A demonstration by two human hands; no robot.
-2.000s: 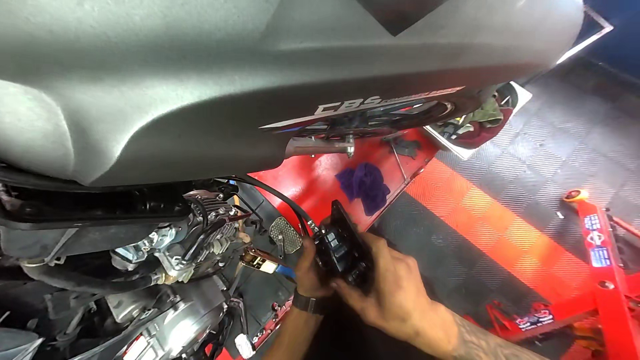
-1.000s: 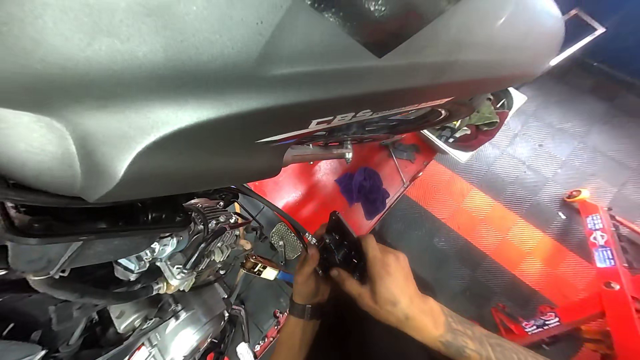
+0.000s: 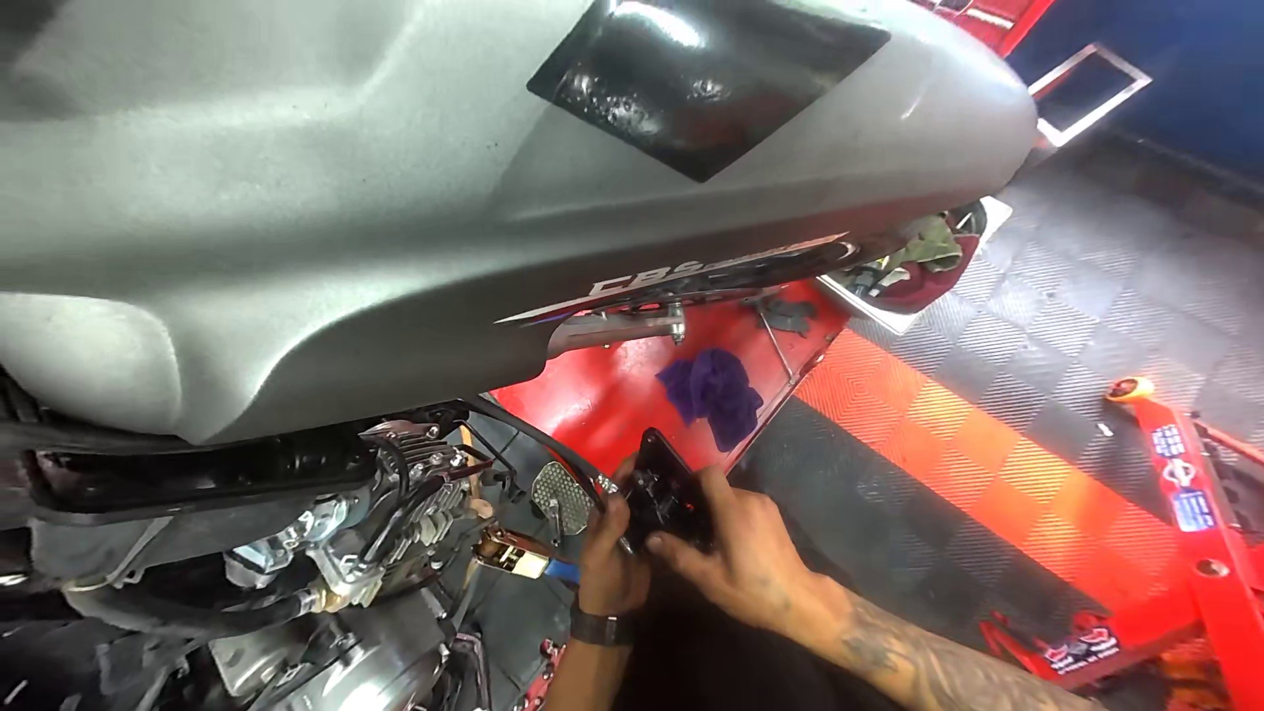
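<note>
A black plastic part (image 3: 667,499), with a flat plate on one side, is held between both hands below the grey motorcycle fuel tank (image 3: 296,197). My left hand (image 3: 612,553), with a dark band at the wrist, grips its left side, where a black cable (image 3: 538,434) runs up toward the bike. On the right side, my right hand (image 3: 746,553) grips the part with the thumb across its lower front. The fingers behind the part are hidden. Left of the hands are the engine (image 3: 395,513) and a ratchet strap buckle (image 3: 513,555) on a blue strap.
A purple cloth (image 3: 716,395) lies on the red lift platform (image 3: 592,380) beyond the hands. A red floor jack or lift frame (image 3: 1185,494) stands at the right on the tiled floor. A white tray (image 3: 879,314) with cloths is behind the platform. A metal footpeg (image 3: 617,331) juts out below the tank.
Both hands keep hold of the black part, which now shows turned more edge-on than two seconds ago. The right thumb has shifted on it. The view has moved slightly.
</note>
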